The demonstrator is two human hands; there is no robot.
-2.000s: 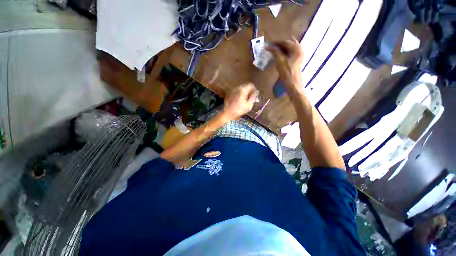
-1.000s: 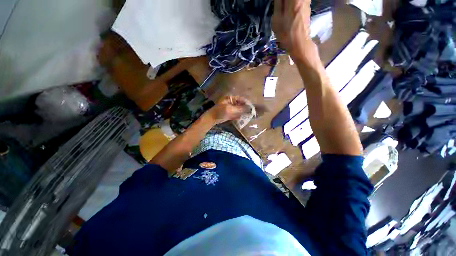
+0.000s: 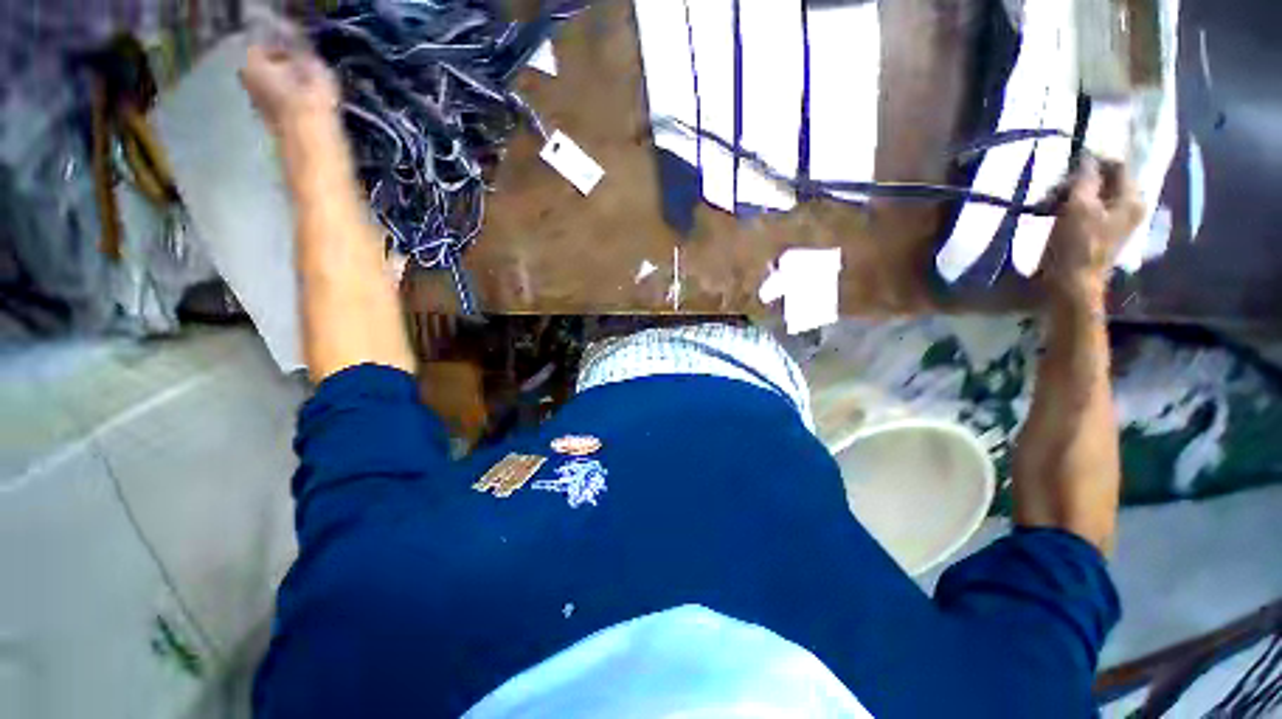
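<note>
White-faced strips with navy edges (image 3: 766,99) lie in a row at the top centre of the brown table. My right hand (image 3: 1097,218) is at the curved white pieces (image 3: 991,204) on the right, with its fingers closed on a thin dark tie strip (image 3: 900,190). The tie strip runs left across the lower part of the straight strips. My left hand (image 3: 293,84) is blurred at the upper left, beside the tangled navy-and-white pile (image 3: 422,120) and over the off-white sheet (image 3: 232,183). What it holds, if anything, cannot be made out.
A white ticket (image 3: 572,163) with a small hole lies right of the tangled pile. White scraps (image 3: 810,288) lie near the table's front edge. A cream bucket (image 3: 921,485) stands below the table, right of my lap. A beige box-like object (image 3: 1121,49) lies on the curved pieces.
My hands have moved far apart, left hand to the upper left and right hand to the right. The dark tie strip now stretches across the white strips. The view has turned.
</note>
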